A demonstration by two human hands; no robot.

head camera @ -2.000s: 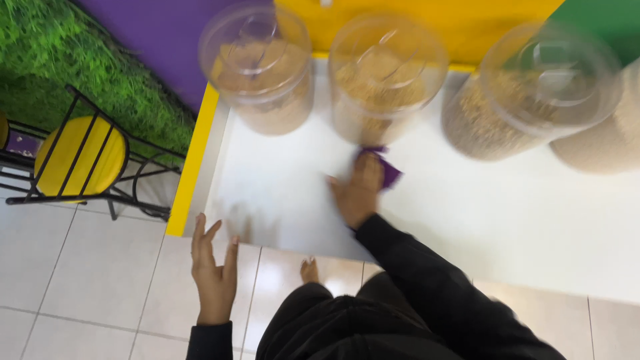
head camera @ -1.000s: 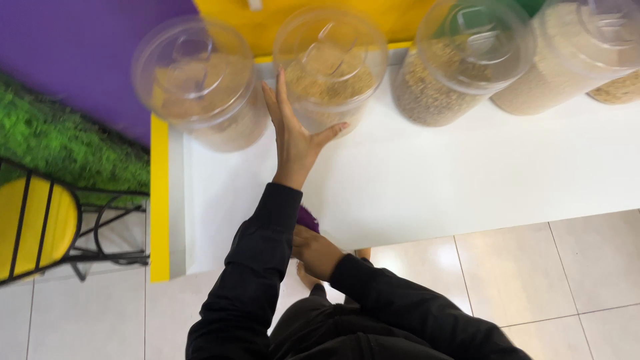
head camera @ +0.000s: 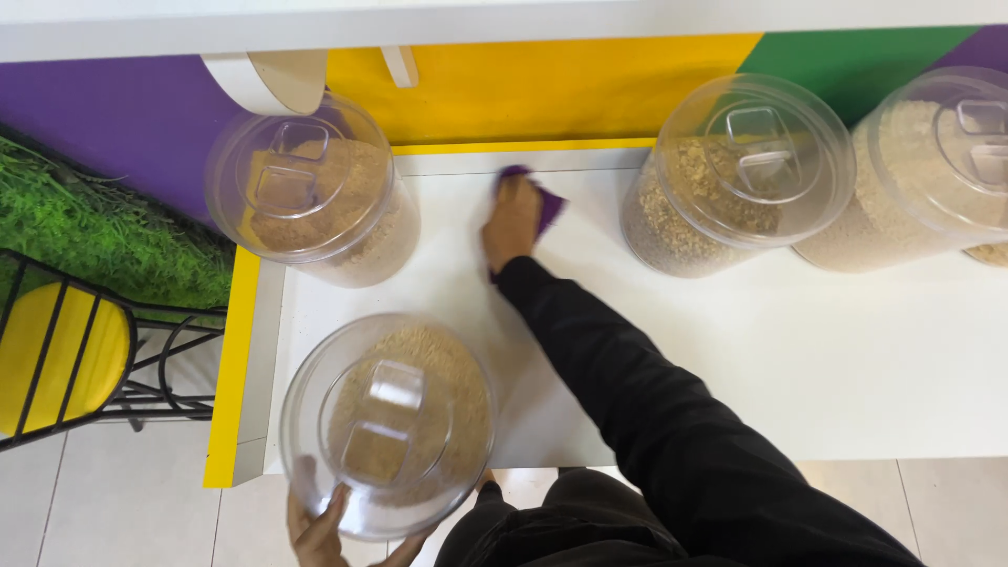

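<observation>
My right hand [head camera: 513, 224] presses a purple cloth [head camera: 549, 211] flat on the white shelf [head camera: 583, 315], near its back edge. A clear lidded container of tan powdery grain [head camera: 394, 425] stands at the shelf's front left, and my left hand [head camera: 331, 531] grips its near side, fingers partly hidden under the lid's rim. Behind it, at the back left, is a container of brownish powder [head camera: 315, 197]. To the right of the cloth stands a container of coarse flakes [head camera: 701, 205].
More clear containers [head camera: 906, 173] line the back right. A yellow-edged side panel [head camera: 236, 370] bounds the shelf on the left. A white ledge [head camera: 504, 24] crosses overhead, with a curved white piece [head camera: 276, 79] below it. A black metal chair with a yellow seat [head camera: 71, 354] stands left.
The second container from the left has come from the back row to the front edge with my left hand. My right hand has moved from near my body to the back of the shelf with the cloth.
</observation>
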